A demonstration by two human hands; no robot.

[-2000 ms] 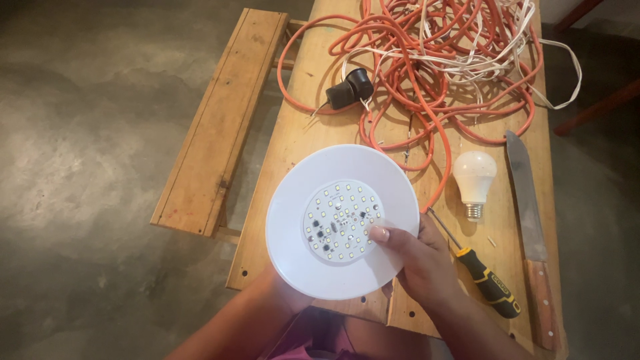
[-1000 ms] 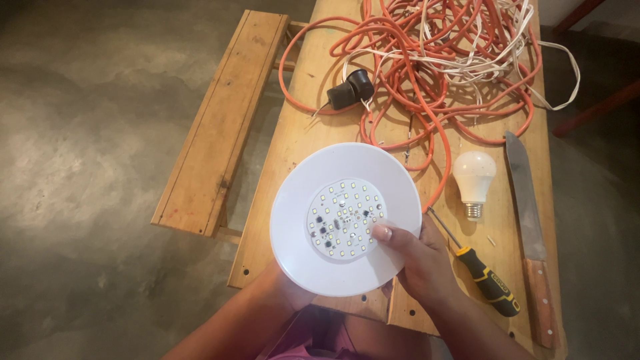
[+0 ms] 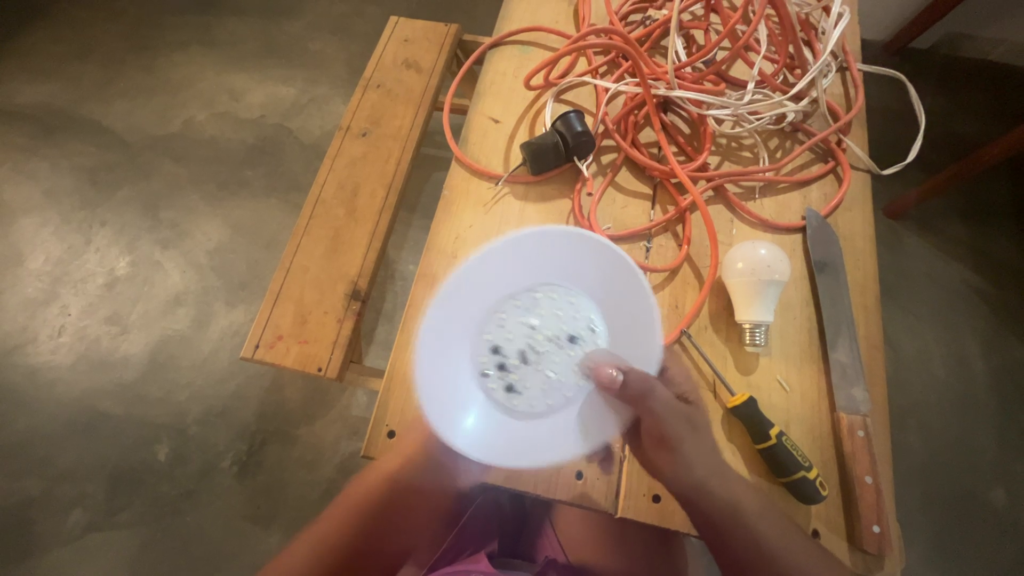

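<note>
A round white LED lamp (image 3: 456, 352) with a wide rim faces up, slightly blurred; its central disc carries small LEDs and dark components. My right hand (image 3: 656, 408) grips its right side, thumb on the front near the disc and fingers behind. My left hand (image 3: 448, 452) is at the lower left, its fingers hidden behind the lamp. Right of the lamp lie a white light bulb (image 3: 756, 288) with a metal screw base, a black and yellow screwdriver (image 3: 776, 448) and a large knife (image 3: 840, 320) with a riveted wooden handle.
Tangled orange cable (image 3: 704, 240) and white wire (image 3: 912, 104) cover the far part of the wooden table (image 3: 456, 264). Two black lamp sockets (image 3: 556, 144) lie at the tangle's left. A wooden bench (image 3: 352, 192) stands left of the table. Reddish wooden legs (image 3: 952, 172) show at right.
The lamp has shifted and tilted slightly in my hands, and a bright reflection now shows at its lower left rim. The things on the table have not moved.
</note>
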